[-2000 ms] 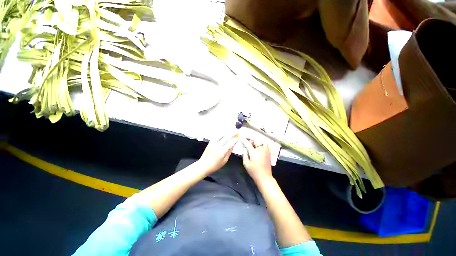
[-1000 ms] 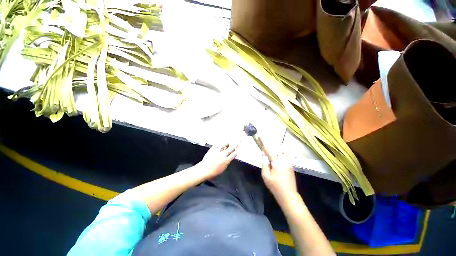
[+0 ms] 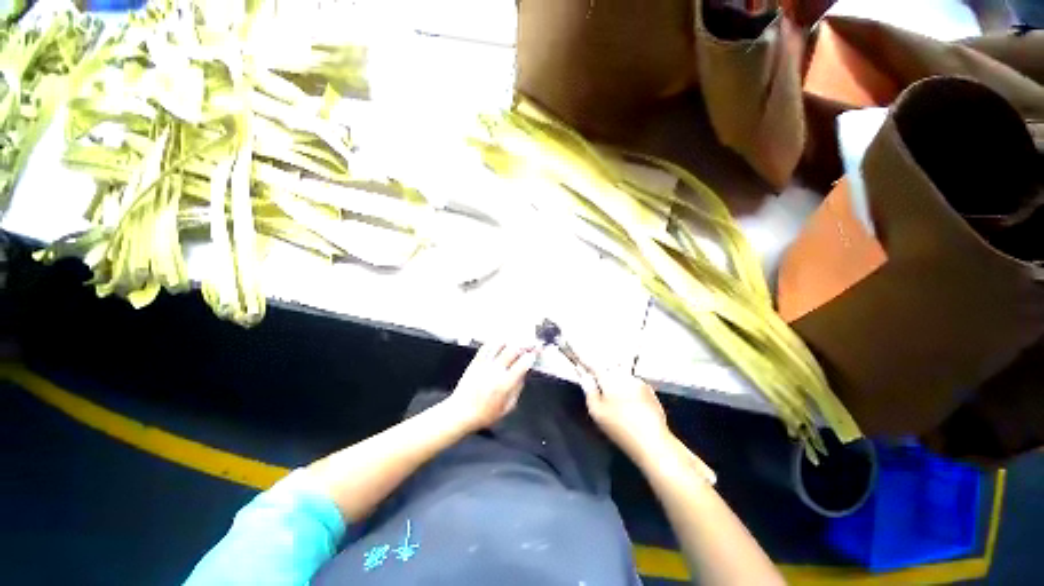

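Observation:
My right hand point(image 3: 624, 406) grips a pale stick-like tool point(image 3: 570, 353) at the table's front edge. The tool's dark purple-black lumpy end points up and left, close to my left fingertips. My left hand point(image 3: 495, 381) rests at the edge with its fingertips on or just over the white surface. Glare and blur hide whether it holds a strip. A bundle of yellow-green strips point(image 3: 653, 246) lies to the right of my hands. A tangled pile of yellow-green strips point(image 3: 172, 172) lies to the left, with ends hanging off the edge.
Brown curled panels point(image 3: 916, 286) stand at the right, one with a white slip point(image 3: 859, 149) in it. A dark round bin point(image 3: 836, 478) and a blue crate point(image 3: 916, 515) are below the table's right edge. Yellow floor lines point(image 3: 149, 433) cross the dark floor.
My right hand has picked up the stick tool from the table. Since then its dark end has moved down and left, nearer my left fingertips.

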